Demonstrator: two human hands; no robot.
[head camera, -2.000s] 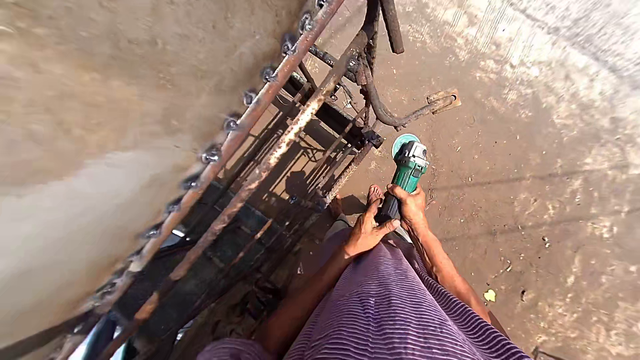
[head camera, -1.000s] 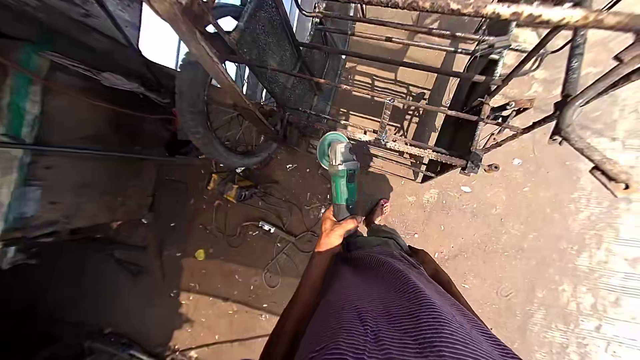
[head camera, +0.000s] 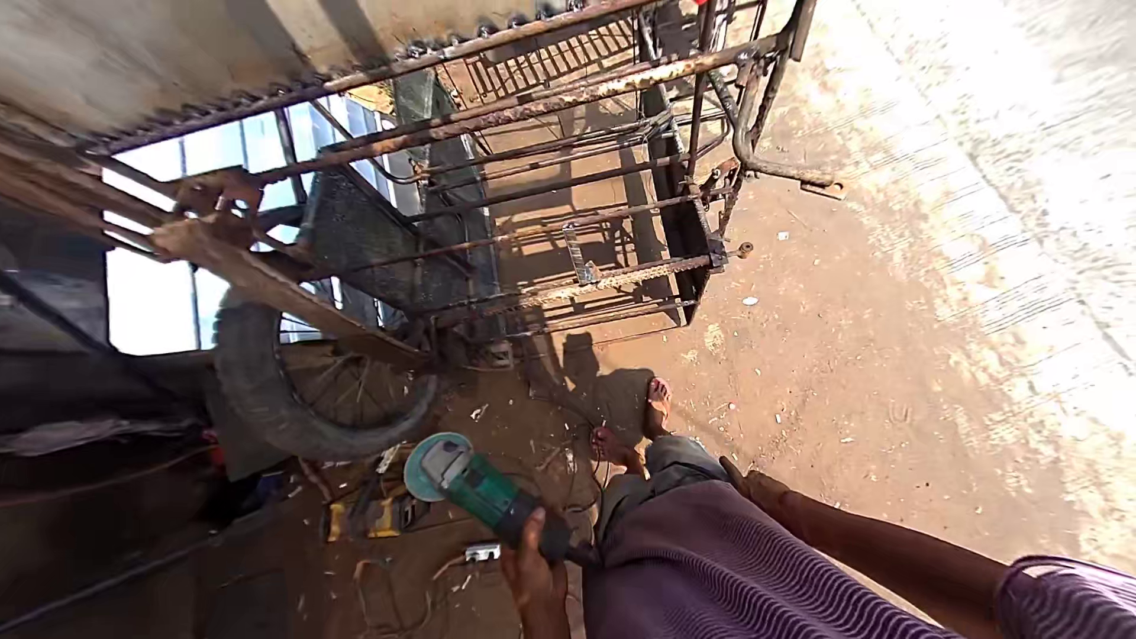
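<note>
My left hand is closed around the black rear body of a green angle grinder, low and left of centre. Its pale green disc points to the upper left, over the bare ground. My right hand is beside my right hip at the edge of the shirt, partly hidden; whether its fingers hold anything cannot be made out. Ahead stands a rusty metal frame of bars and tubes, with a spoked wheel and tyre at its left.
A yellow and black power tool, cables and a white socket block lie on the dirt at lower left. My bare feet stand just short of the frame. A bent tube juts out at upper right.
Two seconds ago both hands were on the grinder; now only the left is, and the right is at my side. The grinder has moved left, away from the frame. The view has turned strongly.
</note>
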